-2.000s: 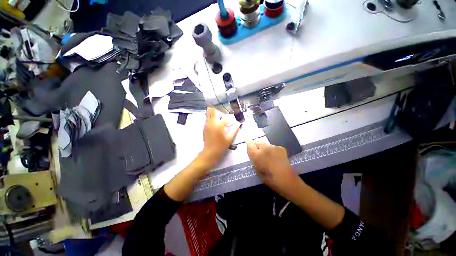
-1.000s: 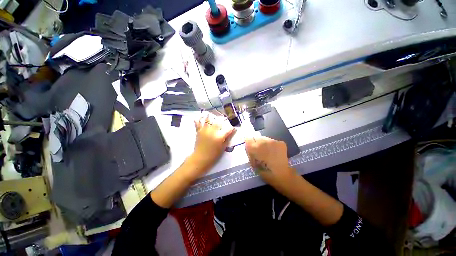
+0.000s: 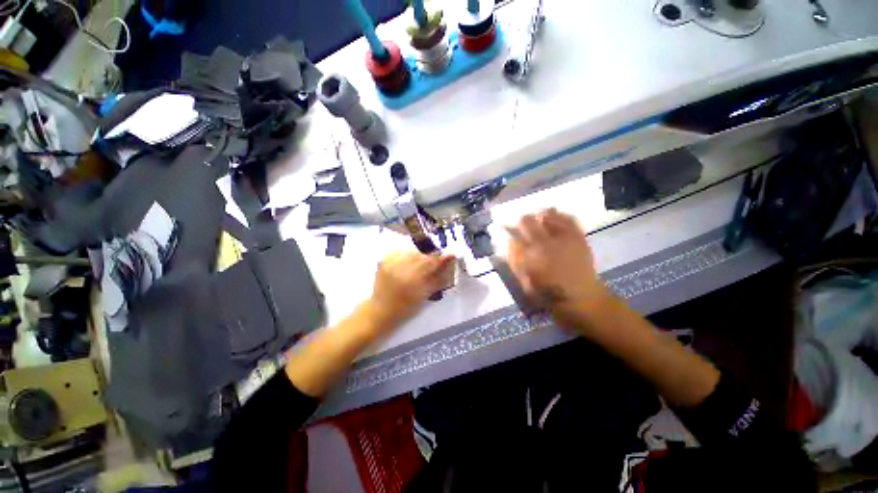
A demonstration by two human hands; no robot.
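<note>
My left hand (image 3: 412, 281) is just left of and below the needle area, fingers bent together. A small dark piece (image 3: 437, 295) shows at its fingertips. My right hand (image 3: 554, 255) is right of the presser foot (image 3: 477, 239), blurred, its fingers curled; whether it holds anything cannot be told. A dark grey panel (image 3: 512, 285) lies on the bed, partly hidden by my right hand and wrist. The white sewing machine head (image 3: 539, 125) is above both hands.
Stacked dark panels (image 3: 274, 294) and a fanned pale bunch (image 3: 144, 252) lie at left. A heap of cut pieces (image 3: 255, 91) is at upper left. Narrow strips (image 3: 332, 204) lie left of the needle. A spare dark piece (image 3: 653, 180) lies under the machine arm. Thread spools (image 3: 433, 53) stand on top.
My right hand has moved up and right, away from my left hand, and now covers part of the panel. My left hand stays near the needle. The view has shifted slightly.
</note>
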